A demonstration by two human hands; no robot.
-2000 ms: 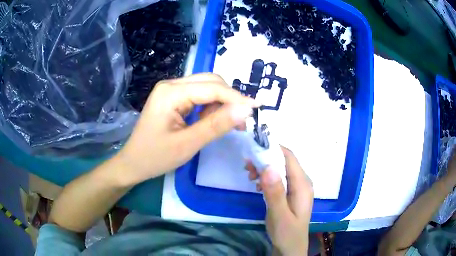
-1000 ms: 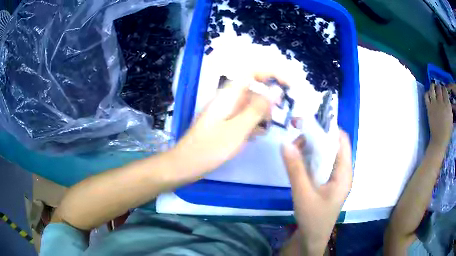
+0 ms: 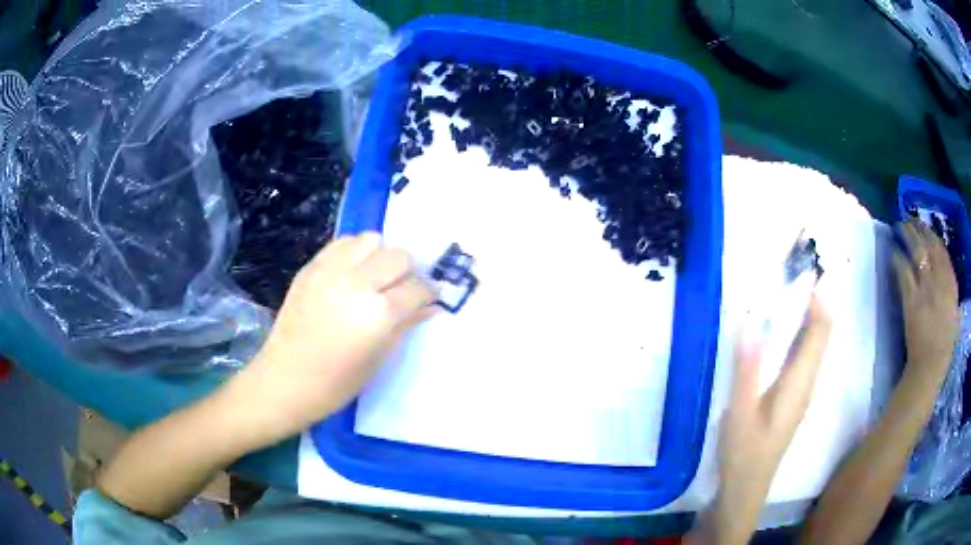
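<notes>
My left hand (image 3: 346,319) is over the left side of the blue tray (image 3: 697,319) and grips a moulded shot (image 3: 456,282), a small open black frame, at its fingertips. My right hand (image 3: 772,399) is blurred, to the right of the tray over the white pad (image 3: 841,373). It holds the side cutters (image 3: 801,261); their silver jaws show past its fingertips and the pale handles merge with the pad. A dark bit shows beside the jaws. Cut plastic parts (image 3: 554,128) lie heaped at the tray's far end on the white liner (image 3: 532,341).
A clear plastic bag (image 3: 117,213) with dark mouldings (image 3: 282,192) stands left of the tray. At the right, another person's hand (image 3: 926,287) is at a second blue tray (image 3: 916,192). A curved black part (image 3: 735,53) lies on the green surface (image 3: 628,32).
My left hand has moved left with the frame. My right hand and the cutters have moved right, out of the tray. The tray appears lower and further left in view.
</notes>
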